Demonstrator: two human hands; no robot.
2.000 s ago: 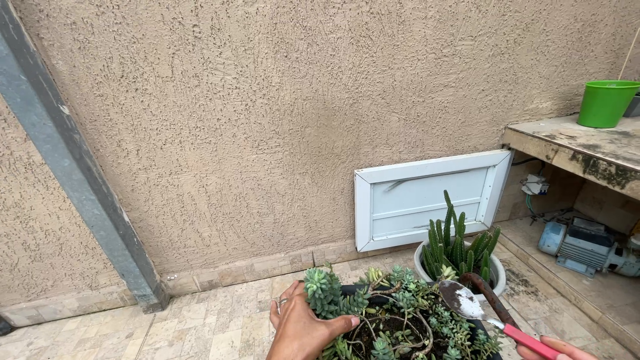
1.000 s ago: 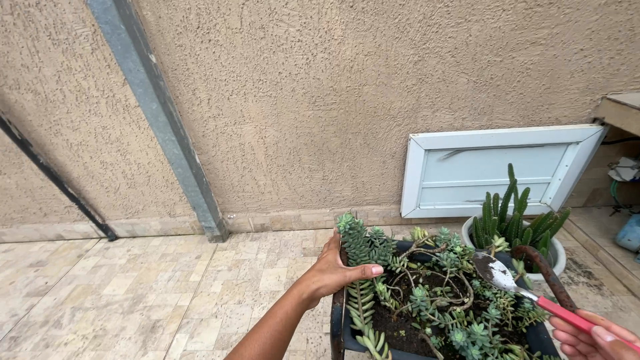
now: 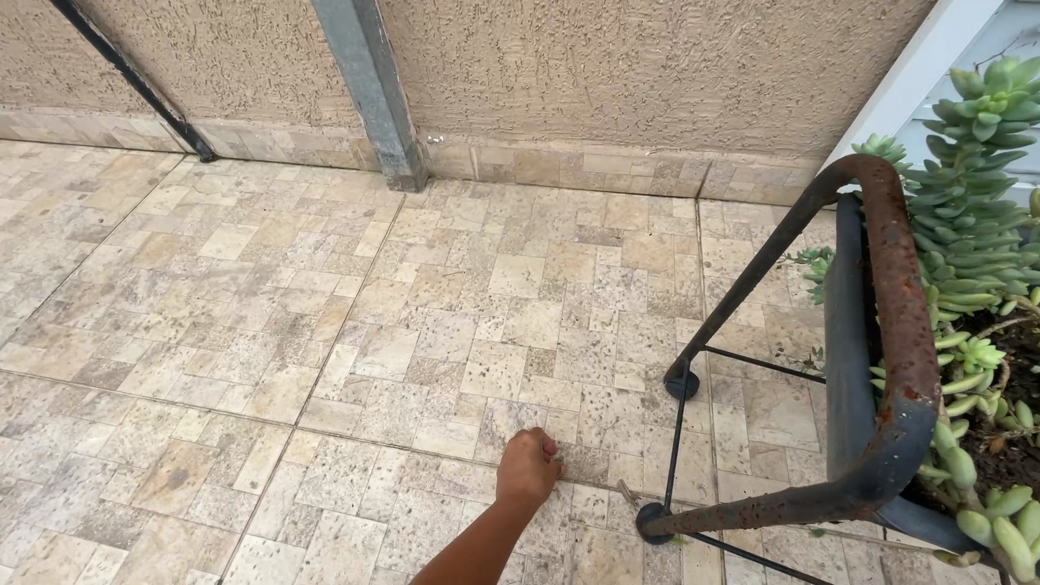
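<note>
My left hand (image 3: 526, 470) reaches down to the tiled floor at the lower middle, its fingers curled inward. Something small and greenish seems to show at the fingertips, too small to name, and whether the hand grips it cannot be told. To its right stands a rusty metal plant stand (image 3: 890, 268) holding a dark planter (image 3: 847, 325) of soil and succulents (image 3: 971, 211). My right hand is outside the view, and so is the spoon-like tool with the pink handle.
A small dry twig (image 3: 627, 492) lies beside the stand's round foot (image 3: 655, 524). A grey metal post (image 3: 378, 97) and a black pole (image 3: 138, 81) meet the floor by the textured wall (image 3: 650, 73). A white-framed panel (image 3: 910, 77) leans at the upper right.
My left hand has left the succulents at the planter's edge and moved down to the floor. My right hand and its pink-handled tool have gone out of view. The view has swung left and down.
</note>
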